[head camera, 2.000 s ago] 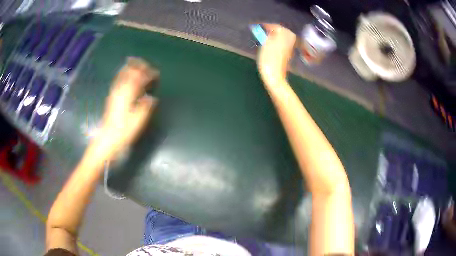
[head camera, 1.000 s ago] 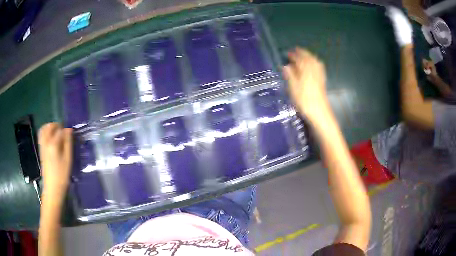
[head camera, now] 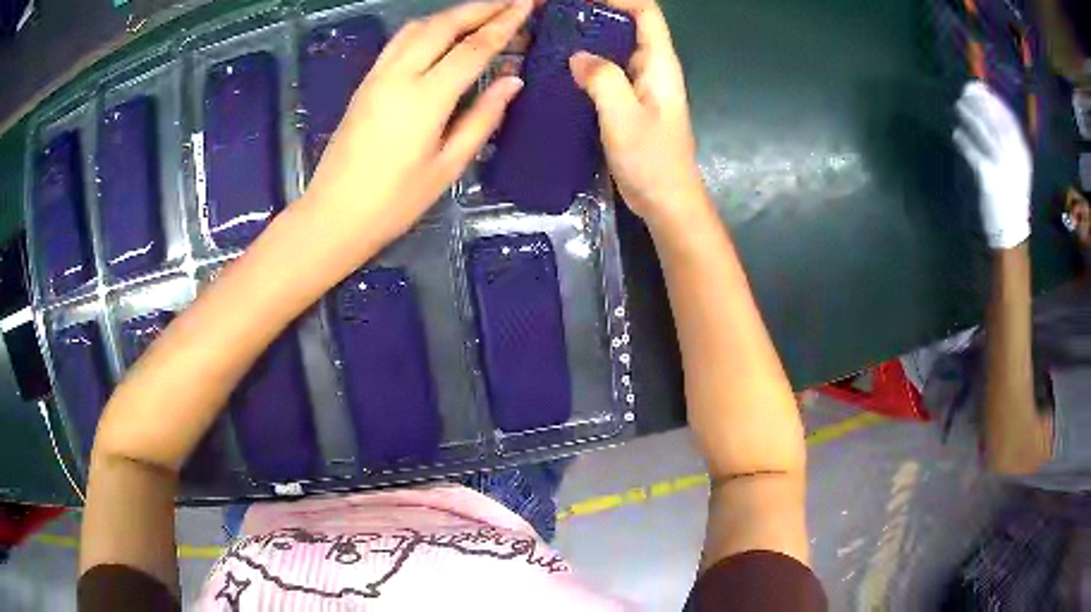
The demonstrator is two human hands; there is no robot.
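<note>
The clear blister tray (head camera: pixel 619 359) lies on the dark green bench in front of me, with dark purple-blue phone cases in its pockets, one of them a near case (head camera: pixel 522 332). My right hand (head camera: pixel 640 108) grips a purple-blue phone case (head camera: pixel 548 132) at its upper end, over the tray's far right corner, thumb on its face. My left hand (head camera: pixel 443 90) is beside that case, fingers bent towards its left edge; whether they touch it is unclear. My left forearm hides part of the tray.
Another person's white-gloved hand (head camera: pixel 995 161) is at the right by orange-banded items (head camera: pixel 979 54). A black smartphone (head camera: pixel 22 347) lies at the left edge, partly cut off. A red stool (head camera: pixel 879 392) stands beyond the bench's near edge.
Both hands have moved from the tray's sides to its far right corner, and my right hand has taken hold of a case. The tray appears further left in view.
</note>
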